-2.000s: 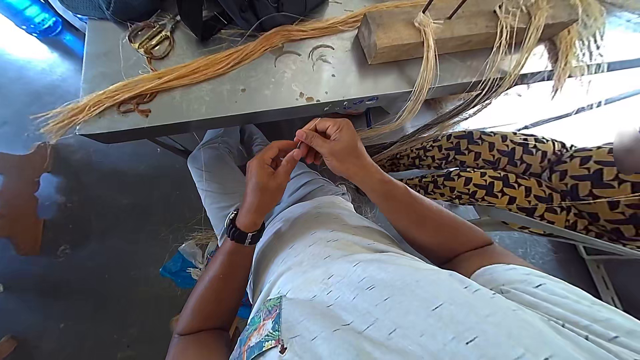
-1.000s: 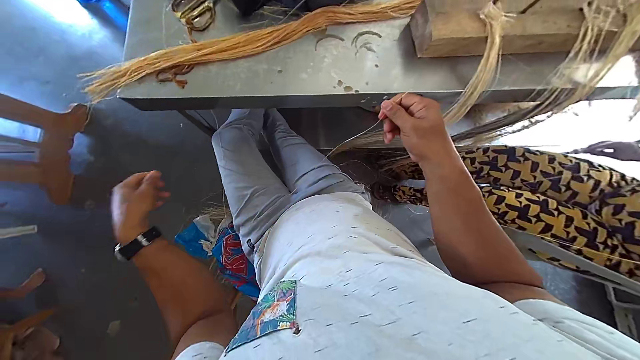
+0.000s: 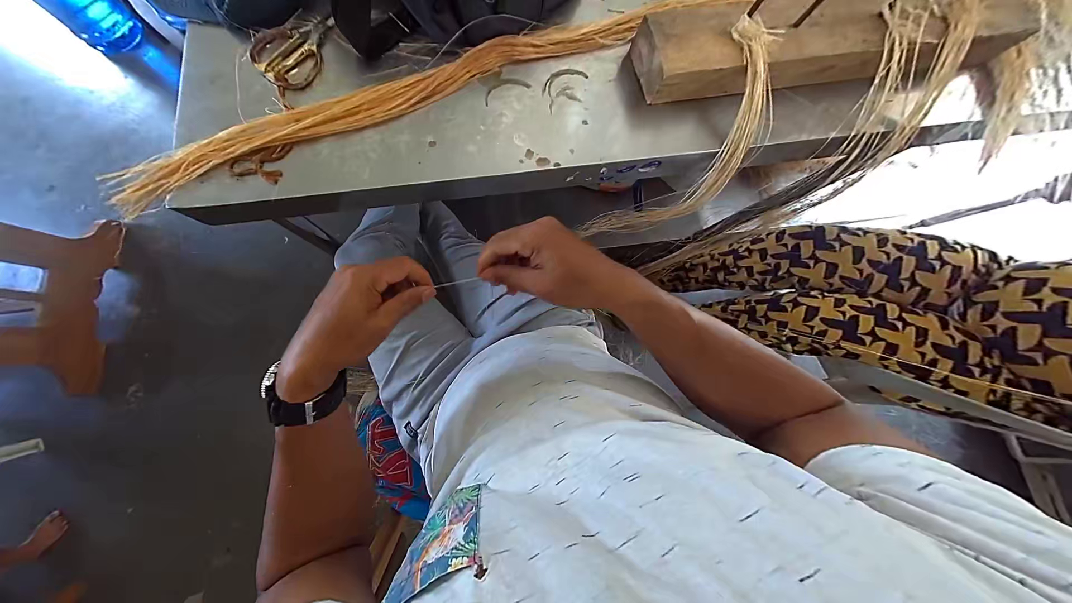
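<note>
Above my lap, my left hand [image 3: 364, 306] pinches one end of a thin pale fibre strand [image 3: 456, 283] between thumb and fingertips. My right hand [image 3: 548, 264] pinches the same strand a short way to the right, and the bit between them looks straight. On the grey table [image 3: 469, 155] lies a long bundle of orange-tan fibres [image 3: 402, 96], its loose end over the left edge. A wooden block [image 3: 695, 63] at the upper right has pale fibre hanks [image 3: 745, 117] tied to it, hanging past the table's front edge.
Gold-handled scissors [image 3: 289, 59] and dark bags [image 3: 477, 17] lie at the table's back. A person's patterned trouser legs [image 3: 879, 310] are close at the right. A red and blue bag [image 3: 394, 461] is beside my seat. Other people's bare feet [image 3: 50, 529] show at the left.
One second ago my left hand was out to the left, away from my right hand. It has come back beside my right hand, with the strand now between both.
</note>
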